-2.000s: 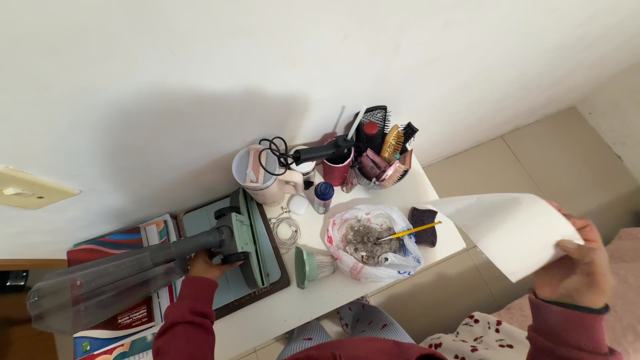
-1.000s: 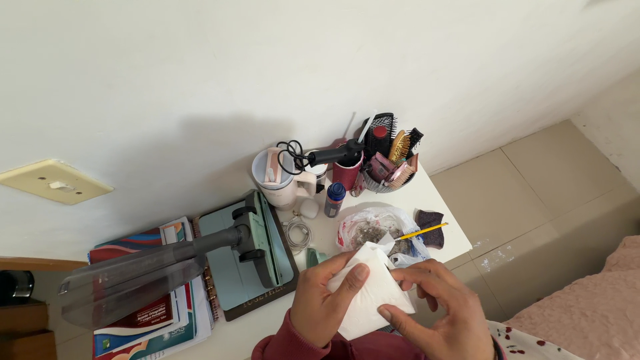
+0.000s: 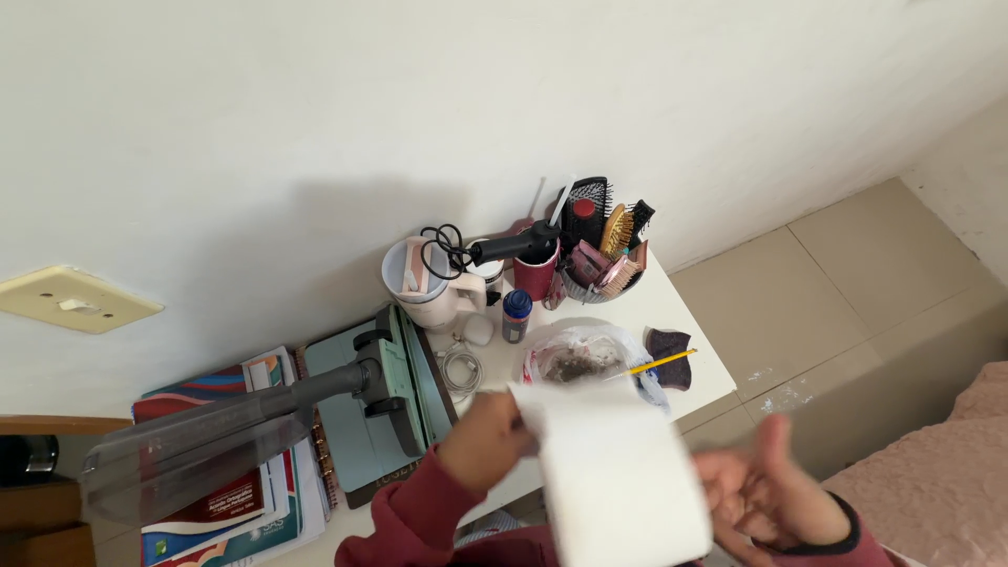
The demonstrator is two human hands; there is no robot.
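My left hand (image 3: 484, 442) is closed on the upper left corner of a white paper sheet (image 3: 626, 480), which hangs blurred over the table's front edge. My right hand (image 3: 768, 492) is beside the sheet's right edge with its fingers apart and thumb raised. Just beyond the paper, a plastic bag (image 3: 591, 339) lies opened, with grey dust or debris inside. A yellow pencil (image 3: 661, 361) rests across the bag's rim, its far end over a dark sponge-like pad (image 3: 669, 358). A vacuum cleaner head with a clear tube (image 3: 394, 386) lies on a tablet case at the left.
The white table (image 3: 713, 378) also holds a pale mug (image 3: 429, 295), a blue-capped bottle (image 3: 516, 315), a coiled cable (image 3: 461, 372), a red cup (image 3: 537, 276) and a basket of hairbrushes (image 3: 602, 291). Books (image 3: 236, 504) lie at the left. A wall stands behind.
The paper, folded small between both hands one second ago, is now spread larger. My right hand has come away from it to the right. Two seconds ago my left hand was at the vacuum head.
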